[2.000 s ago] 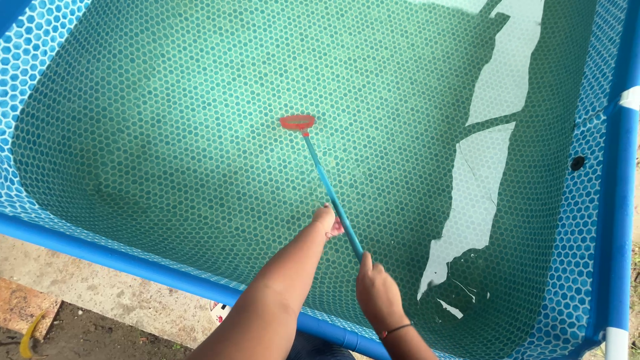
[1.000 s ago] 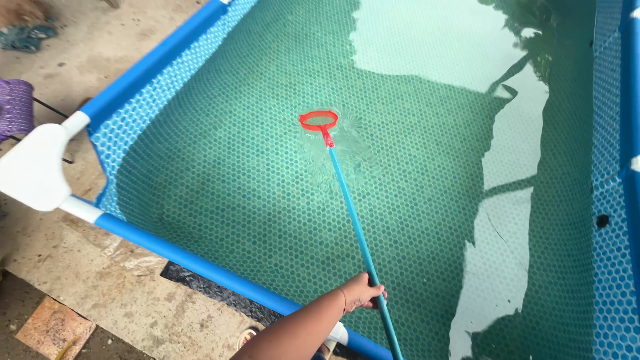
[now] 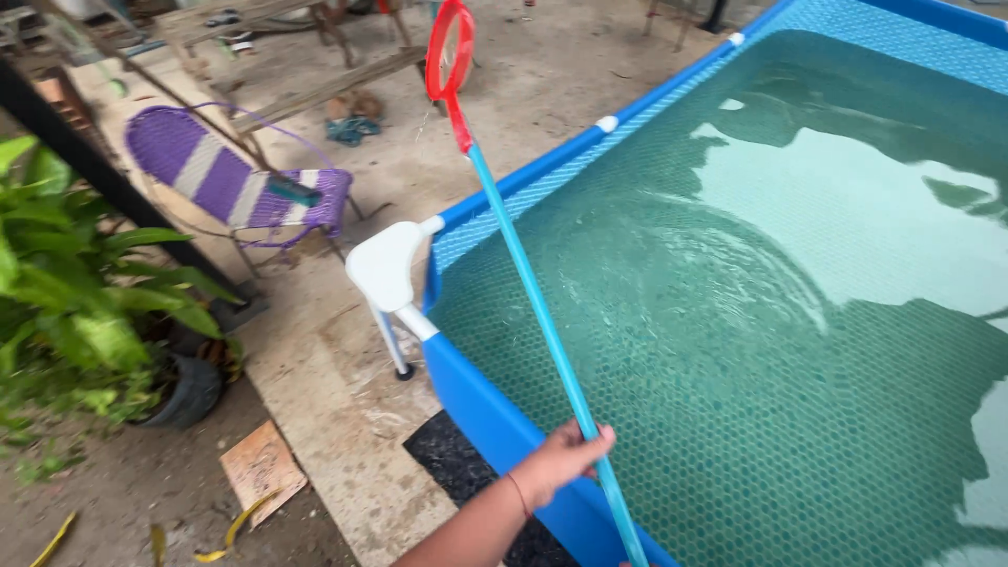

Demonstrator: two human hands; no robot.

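Observation:
A hand skimmer net with a red frame [image 3: 450, 59] on a long light-blue pole [image 3: 535, 295] is raised out of the water, its head over the paved ground beyond the pool corner. My left hand [image 3: 571, 457] grips the lower part of the pole, above the near wall of the frame pool [image 3: 480, 402]. Of my right hand [image 3: 630, 564] only a sliver shows at the bottom edge, by the pole's lower end; its grip is hidden. Ripples spread on the pool water [image 3: 709, 276].
A white corner joint [image 3: 387, 264] and its leg stand at the pool's corner. Left of it are a purple and white woven chair [image 3: 224, 173] with a brush on its seat, a potted plant [image 3: 185, 390], a loose tile [image 3: 264, 468] and a dark post [image 3: 118, 173].
The red net head has come up out of the water and moved left, past the pool's edge. The view has swung left.

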